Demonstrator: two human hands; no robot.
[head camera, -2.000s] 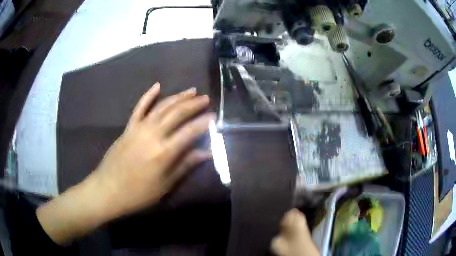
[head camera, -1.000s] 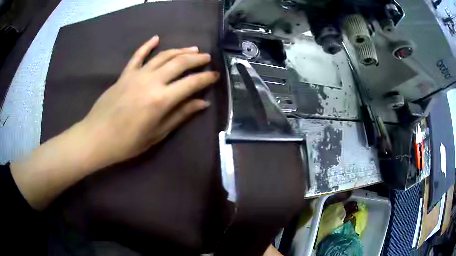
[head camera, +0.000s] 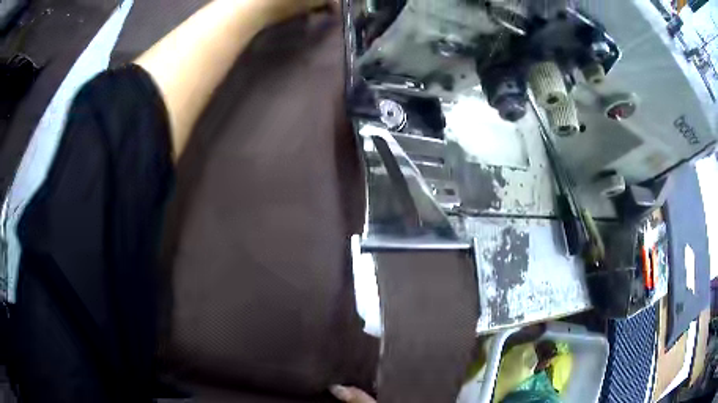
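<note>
The dark brown fabric panel (head camera: 268, 236) lies left of the metal folder and sags toward the lap. My left forearm reaches over it to the top edge, where my left hand (head camera: 311, 6) is mostly cut off; its grip cannot be told. A brown strip (head camera: 425, 323) runs from the bottom of the picture into the shiny folder (head camera: 409, 201). Only fingertips of my right hand (head camera: 352, 393) show at the bottom edge, by the cloth; the rest is hidden. The off-white sewing machine head (head camera: 638, 118) stands upper right. The needle area is not clearly visible.
A white tub (head camera: 594, 366) with yellow and green bags sits below right of the machine bed (head camera: 535, 268). An orange-handled tool (head camera: 649, 266) lies in a tray at the right. A slim dark tool slants beside the tension knobs (head camera: 563, 118).
My left hand has moved from the middle of the panel up to the top edge. The panel has shifted and bunched upward. The right fingertips now show further left at the bottom.
</note>
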